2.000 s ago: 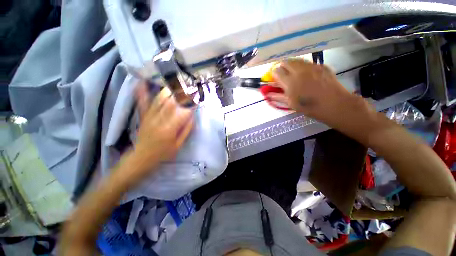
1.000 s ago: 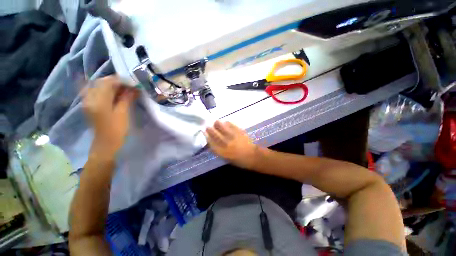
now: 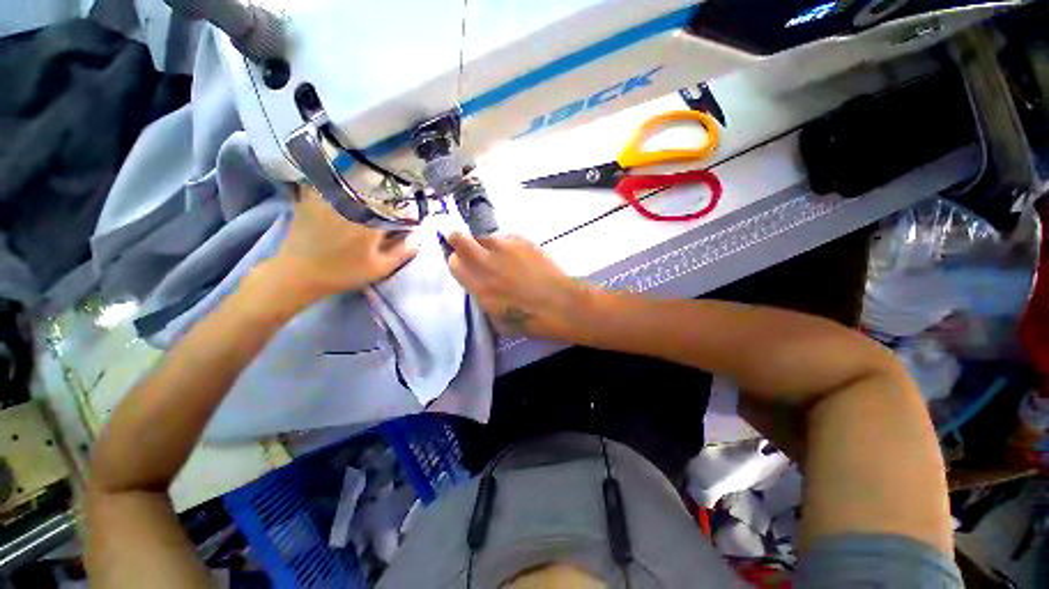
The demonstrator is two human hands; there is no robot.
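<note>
The light grey garment body (image 3: pixel 334 368) lies under the sewing machine head (image 3: pixel 541 69) and hangs over the front edge of the bed. My left hand (image 3: pixel 339 244) lies on the cloth just left of the presser foot and needle area (image 3: pixel 431 207), fingers pressing it down. My right hand (image 3: pixel 506 276) is just right of the needle area, its fingertips pinching the cloth edge. A pointed flap of the cloth hangs between the hands. The needle tip is too small to tell. The fabric scissors (image 3: pixel 610 175) lie on the bed, right of the needle.
Dark grey cloth (image 3: pixel 69 150) is heaped at the far left. A black pad (image 3: pixel 880 136) lies at the bed's right end. Small dark snips (image 3: pixel 704 101) lie behind the scissors. A blue plastic basket (image 3: pixel 293 541) with cut pieces is below left. Plastic bags (image 3: pixel 920 276) are at the right.
The scissors, in my right hand two seconds ago, now lie on the bed. My left hand has come in from the left with the cloth; my right hand has moved up to the needle area.
</note>
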